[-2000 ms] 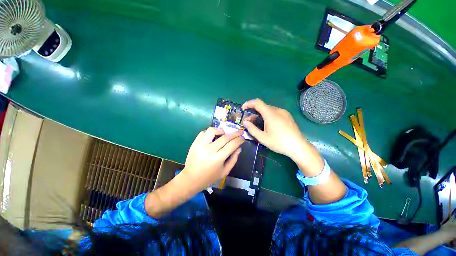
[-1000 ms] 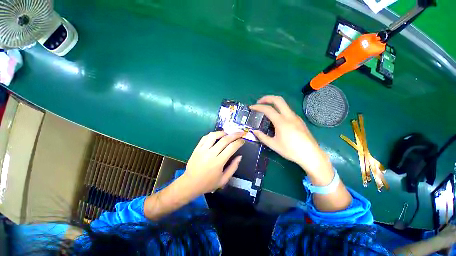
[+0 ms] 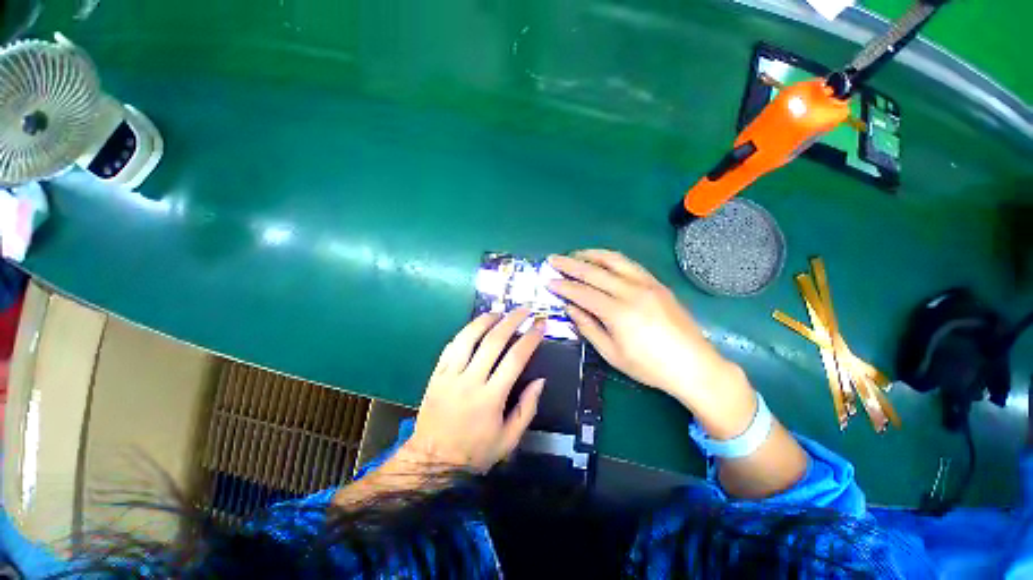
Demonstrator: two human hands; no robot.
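Note:
An open tablet (image 3: 557, 391) lies at the bench's front edge, its far end on the green mat and its near end over the edge. A main board with shiny silver parts (image 3: 512, 283) sits at its far end, partly under my fingers. My left hand (image 3: 481, 380) rests flat on the tablet's left side, fingertips at the board's near edge. My right hand (image 3: 634, 317) lies over the board's right side with its fingertips on it. Any small part under the fingertips is hidden.
An orange electric screwdriver (image 3: 761, 142) hangs over the screw dish (image 3: 731, 248). Beyond it lies another open tablet (image 3: 882, 130). Right are crossed ribbon cables (image 3: 836, 351) and a black corded item (image 3: 957, 346). Left are a fan (image 3: 125, 147) and a divided cardboard box (image 3: 147, 385).
My right fingers have flattened from a raised, pinching pose onto the board. My left hand stays at the board's near edge. The whole view has shifted slightly.

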